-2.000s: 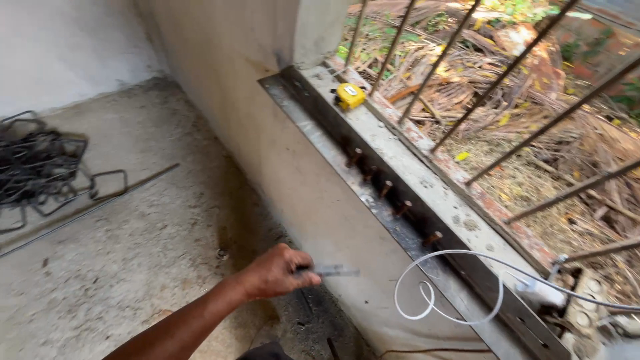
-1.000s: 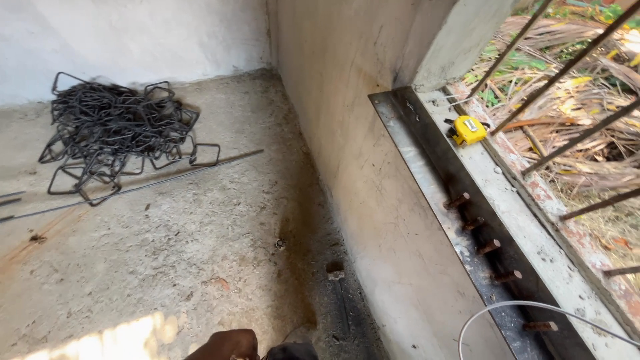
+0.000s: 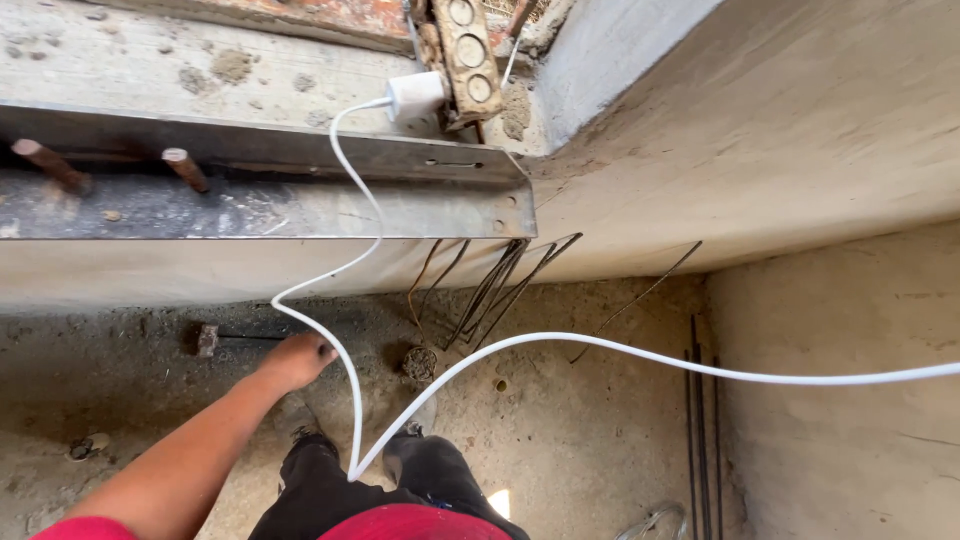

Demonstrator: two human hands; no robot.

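My left hand [image 3: 298, 361] reaches in from the lower left, fingers curled, above the concrete floor. A small dark spot shows at its fingertips; whether it is a held object is unclear. Beside the hand, a hammer [image 3: 208, 340] has its head on the floor to the left, and its thin dark handle runs toward the hand, which hides the far end. Whether the hand touches the handle cannot be told. A white cable [image 3: 358, 405] hangs in front, just right of the hand, and runs up to a white plug adapter [image 3: 415, 96]. My right hand is out of view.
A steel channel [image 3: 420, 206] with rusty bolts [image 3: 186, 169] lies along the ledge. Beyond it, a worn socket strip [image 3: 472, 60] holds the adapter. Bent steel rods [image 3: 491, 292] lean below the ledge; straight bars [image 3: 701, 442] stand at the right wall [image 3: 847, 375].
The view has swung right along the ledge. Two seconds ago a hand held a blurred greyish tool over the floor; that tool is not clearly visible now. The tape measure has left the view.
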